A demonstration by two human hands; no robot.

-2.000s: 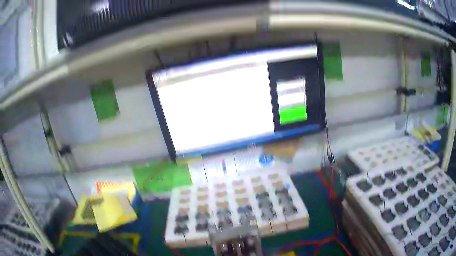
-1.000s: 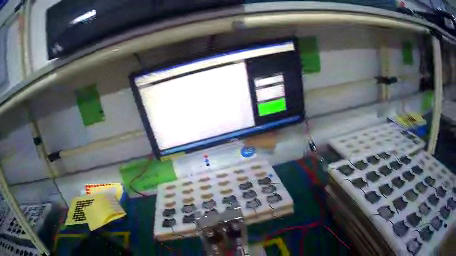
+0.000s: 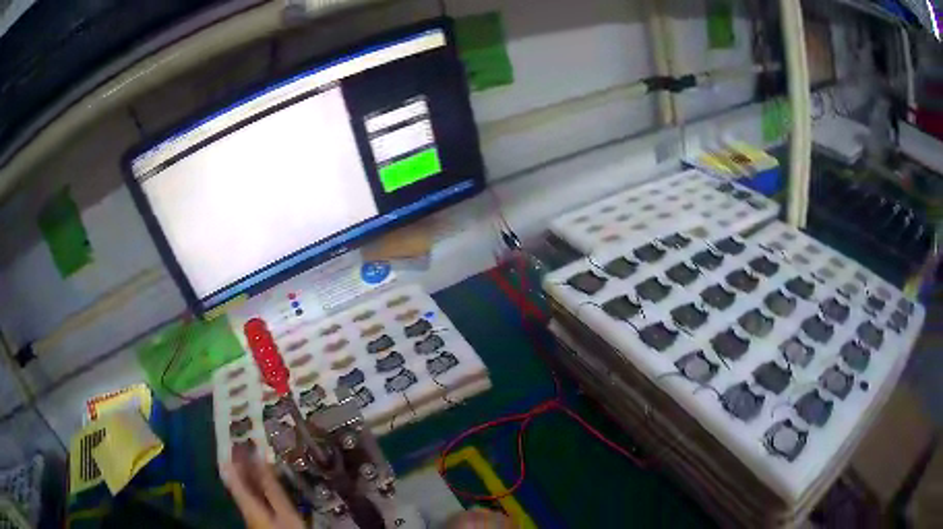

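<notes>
The silver metal test fixture (image 3: 336, 455) stands at the bottom centre, with its red ribbed clamp handle (image 3: 267, 356) upright. My left hand (image 3: 259, 491) is at the fixture's left side, fingers raised and blurred; whether it holds anything is unclear. My right hand (image 3: 481, 520) shows only as a small part at the bottom edge, right of the fixture. Behind the fixture lies a white foam tray (image 3: 470, 372) with dark notched modules in its front and right cutouts and brown empty cutouts elsewhere. The fixture hides part of it.
A tall foam tray stack (image 3: 672, 460) stands at right, its top holding rows of dark modules. Another foam tray (image 3: 662, 212) lies behind it. Red wires (image 3: 522, 434) loop over the green mat. The monitor (image 3: 259, 196) shows a green box. Yellow dot sheets (image 3: 129, 449) lie at left.
The view has turned right and down, so the fixture and trays sit further left and more of the right stack shows. The upright red handle and parts of both hands have come into view.
</notes>
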